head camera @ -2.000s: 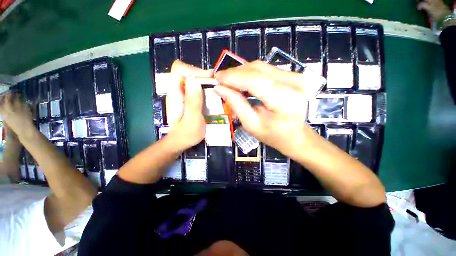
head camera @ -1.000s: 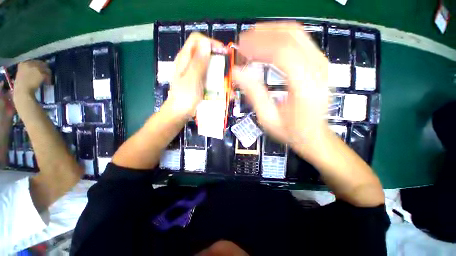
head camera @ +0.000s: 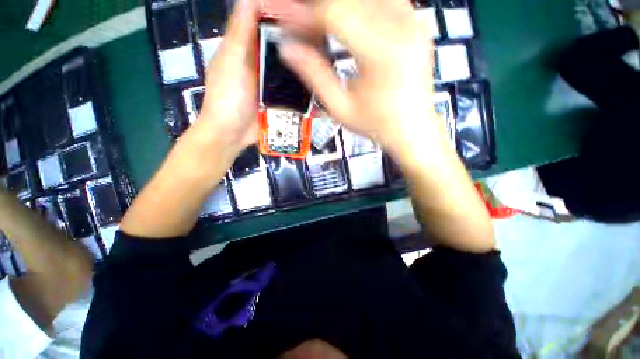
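Note:
A phone body (head camera: 285,133) with a red-orange rim is held over the blister tray (head camera: 484,126). Its dark screen faces up, with a pale circuit-like area below it. My left hand (head camera: 228,87) grips the phone's left side. My right hand (head camera: 375,63) is blurred, its fingers over the phone's upper right part; whether it grips the phone cannot be told. A keypad (head camera: 324,133) lies just right of the phone's lower end, partly hidden. Front covers (head camera: 177,64) sit in the tray pockets.
A second filled tray (head camera: 116,151) lies to the left, with another person's arm (head camera: 38,242) over it. A dark sleeve (head camera: 596,140) shows at the right. A red and white item (head camera: 495,202) lies beyond my right forearm. A purple item (head camera: 238,298) is on my dark shirt.
The view has shifted, so the trays appear lower left and tilted. The phone has turned from edge-on to screen up, and its lower inside now shows. My right hand is lower over it.

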